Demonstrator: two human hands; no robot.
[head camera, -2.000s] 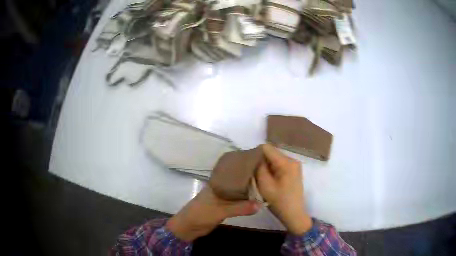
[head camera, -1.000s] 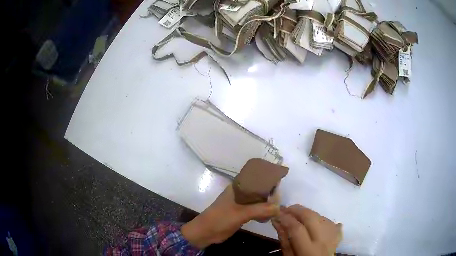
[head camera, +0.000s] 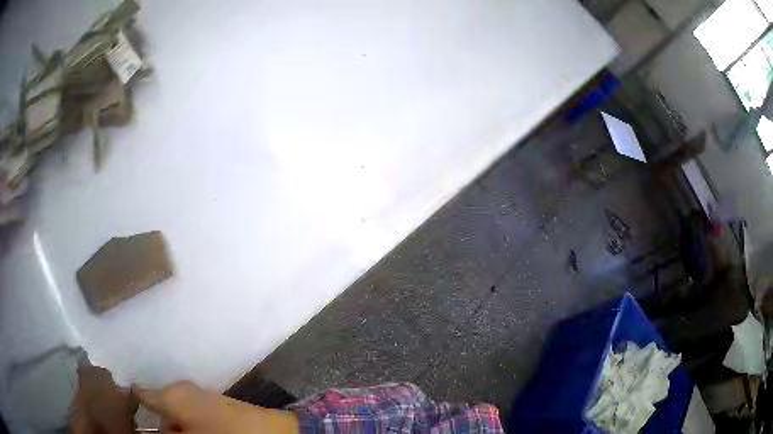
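Note:
A brown pocket flap (head camera: 106, 398) is at the lower left, blurred and cut off by the bottom edge. My right hand (head camera: 199, 408) is beside it with the fingertips at its right edge, pinching it; the lower part of the hand is cut off. My left hand is not visible. Another brown flap (head camera: 127, 269) lies flat on the white table (head camera: 280, 195). The pale flap stack (head camera: 38, 386) shows blurred at the lower left corner.
Tied bundles (head camera: 72, 97) with a white ticket (head camera: 124, 58) lie at the upper left. The table edge runs diagonally beside a speckled grey floor (head camera: 449, 280). A blue crate (head camera: 623, 339) with white pieces (head camera: 636, 386) stands on the floor at the lower right.
The view has swung right, so the bundles, flaps and right hand now sit far left. The floor and crate have come into view. My left hand has left the picture.

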